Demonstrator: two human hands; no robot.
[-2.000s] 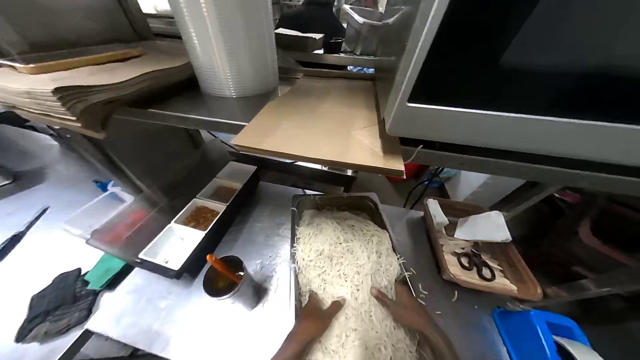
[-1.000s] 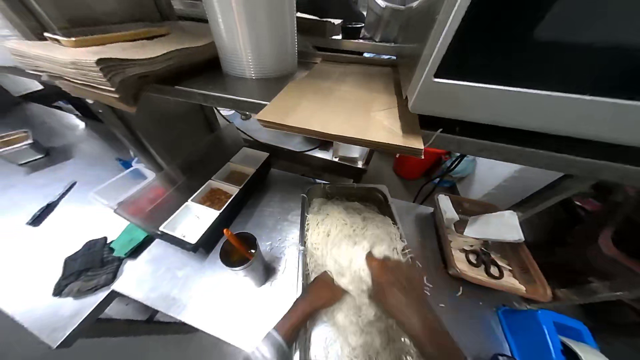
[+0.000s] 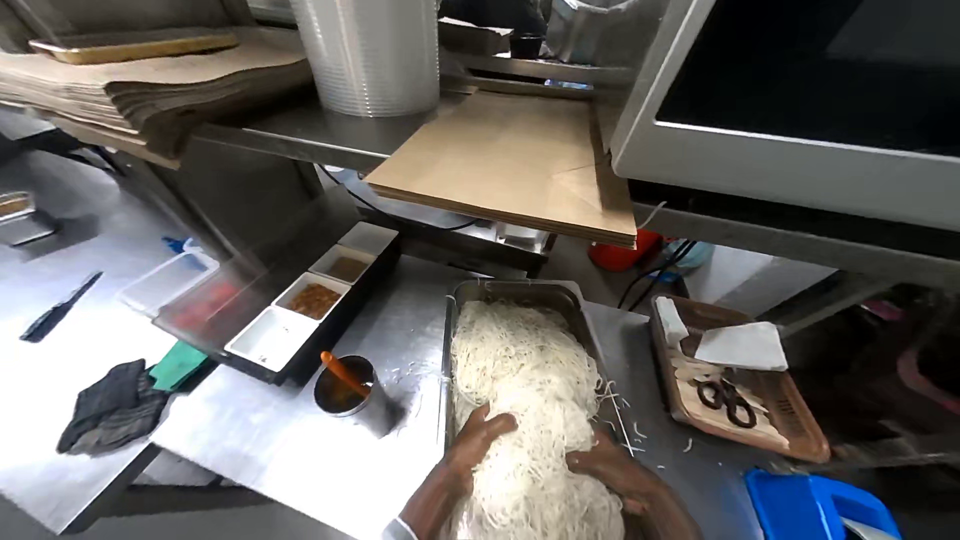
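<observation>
White noodles [image 3: 525, 360] fill a deep metal pan [image 3: 571, 300] on the steel counter and pile up at its near end. My left hand [image 3: 480, 442] presses into the left side of the pile, thumb and fingers around the strands. On the right side, my right hand [image 3: 607, 465] cups the same mass, its fingertips partly buried. The pan's near edge is hidden by noodles and arms. Loose strands lie on the pan's right rim and the counter beside it.
Left of the pan are a metal cup [image 3: 352, 397] with an orange-handled utensil and a black condiment holder [image 3: 330, 322]. A brown basket [image 3: 795, 420] with black-handled scissors [image 3: 726, 403] stands right, near a blue plastic container [image 3: 817, 506]. Stacked cardboard [image 3: 517, 165] overhangs from the shelf.
My hands, closer together over the noodles one second ago, are now farther apart at the sides of the pile. The noodles are heaped more toward the pan's near end.
</observation>
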